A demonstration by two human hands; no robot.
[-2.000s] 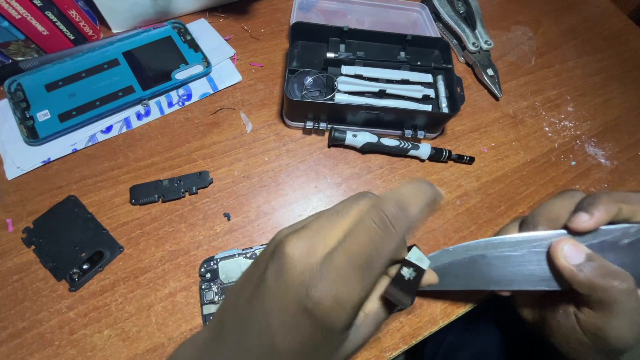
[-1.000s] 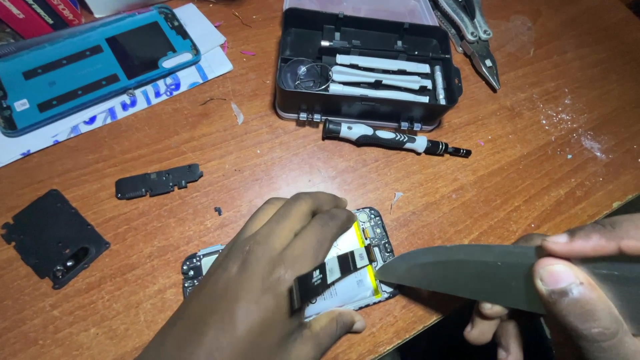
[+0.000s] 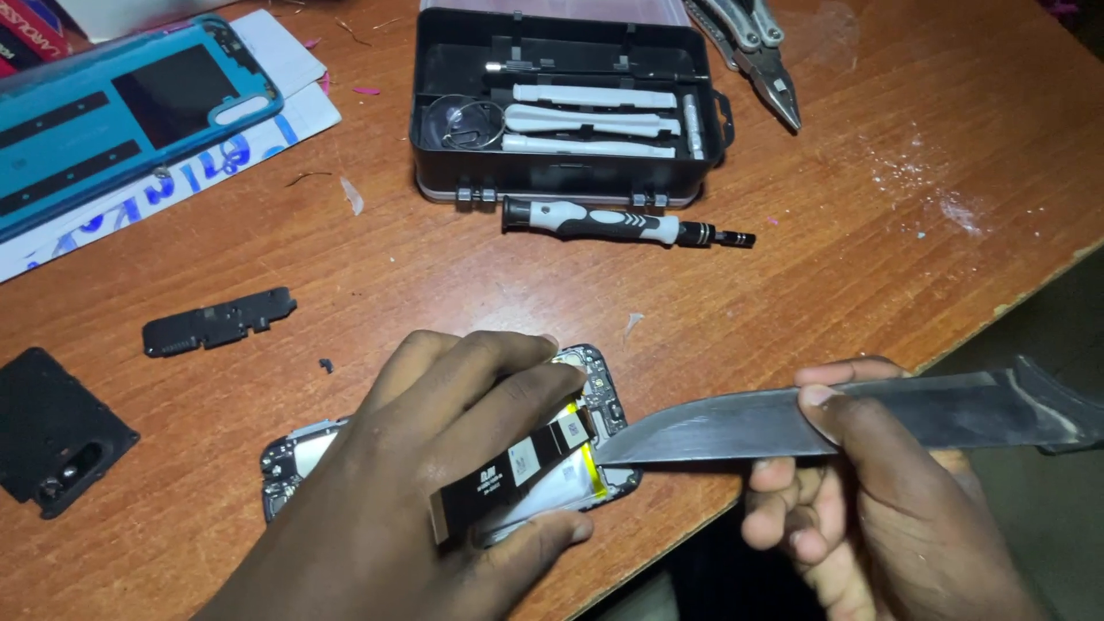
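An opened smartphone [image 3: 614, 392] lies on the wooden table, its circuit boards and silver battery [image 3: 552, 492] exposed. A black flex ribbon cable [image 3: 504, 474] slants over the battery. My left hand [image 3: 414, 483] lies across the phone, fingers on its far edge and thumb by its near edge, gripping it and hiding its middle. Between thumb and fingers, my right hand [image 3: 871, 466] grips a large knife by its blade [image 3: 733, 427]. The blade's tip is at the phone's right end, beside the yellow-edged battery end; whether it touches is not clear.
Behind the phone are a precision screwdriver [image 3: 612, 222] and a black toolkit case [image 3: 569, 177] holding white pry tools. Multi-tool pliers [image 3: 768, 78] lie at upper right. A blue phone back cover [image 3: 65, 121] rests on paper at upper left. Two black phone covers [image 3: 220, 322] [image 3: 52, 423] lie at left.
Two seconds ago my left hand was raised over the phone near the knife tip, around the dark ribbon cable; now it lies across the phone. The knife tip has come to the phone's right end.
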